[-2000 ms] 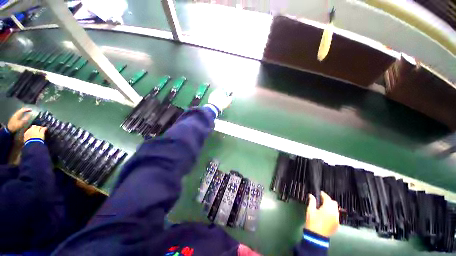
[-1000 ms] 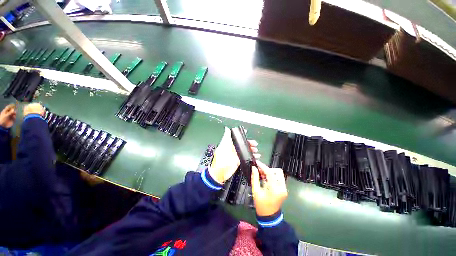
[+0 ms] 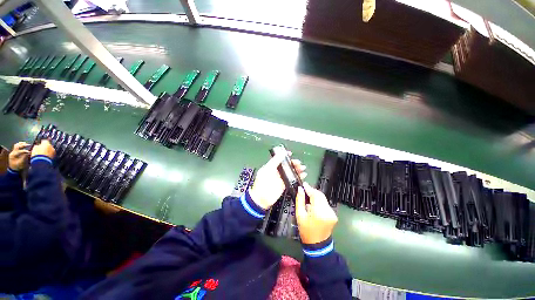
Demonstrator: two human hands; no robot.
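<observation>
My left hand (image 3: 268, 183) and my right hand (image 3: 315, 214) hold one long black remote control piece (image 3: 287, 171) between them, tilted, above the bench. Its face is mostly hidden by my fingers and glare. Below my hands lies a short row of assembled remote controls (image 3: 244, 179), partly covered by my hands. To the right, a long overlapping row of black back covers (image 3: 405, 190) lies along the white strip.
Black shells (image 3: 183, 126) are piled left of my hands. Circuit boards (image 3: 238, 91) lie beyond the white strip (image 3: 281, 133). A slanting metal post (image 3: 97, 53) stands at left. A coworker's hands (image 3: 42, 150) work beside another row of black parts (image 3: 94, 164). Cardboard (image 3: 375, 29) stands beyond.
My left hand has come back from the circuit boards and my right from the back covers. Both now hold one piece together. Since one second ago they have shifted only slightly.
</observation>
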